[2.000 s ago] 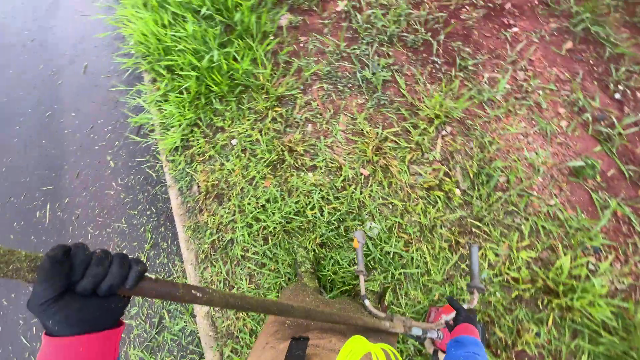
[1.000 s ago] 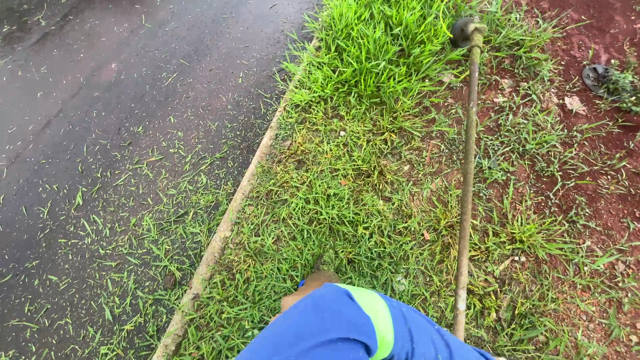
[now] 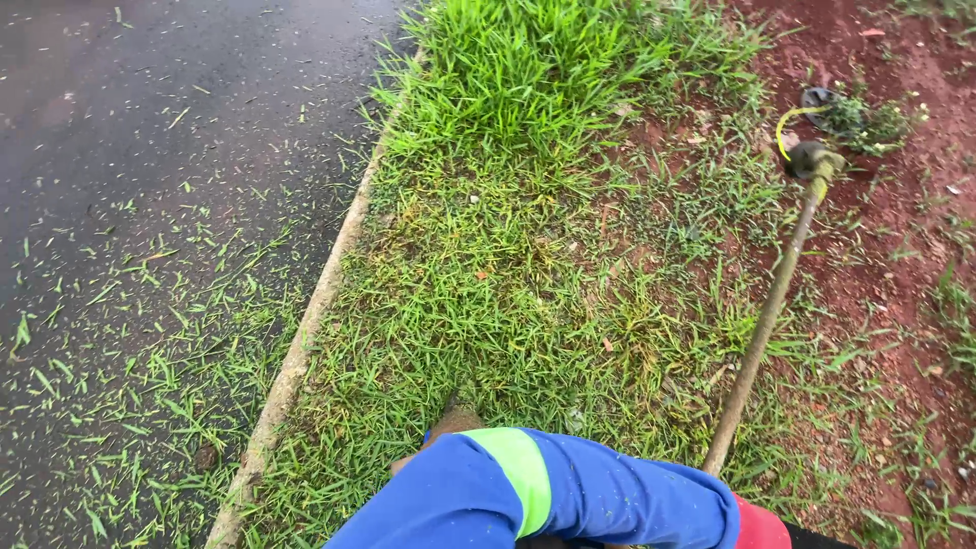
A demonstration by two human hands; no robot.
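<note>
A string trimmer's shaft [image 3: 755, 351] runs up the right side from behind my blue sleeve [image 3: 610, 488]. Its dirty cutting head [image 3: 816, 162] is over red soil, with a yellow line [image 3: 785, 130] curving out of it. My left arm reaches across the bottom, in a sleeve with a lime band and red cuff. Only a sliver of my left hand [image 3: 816, 538], black-gloved, shows at the bottom edge, right of the shaft's lower visible end; its fingers and grip are hidden. My right hand is out of view.
Wet asphalt [image 3: 152, 152] strewn with grass clippings lies left of a concrete curb [image 3: 305, 343]. Short grass [image 3: 496, 320] borders it, with taller grass [image 3: 526, 69] farther ahead. Red soil [image 3: 915, 305] and a small weed [image 3: 877, 126] are at right.
The trimmer's shaft has swung from lying across the bottom to pointing forward on the right. My left hand was around the shaft at left; that arm now reaches to the right. My right hand has left view.
</note>
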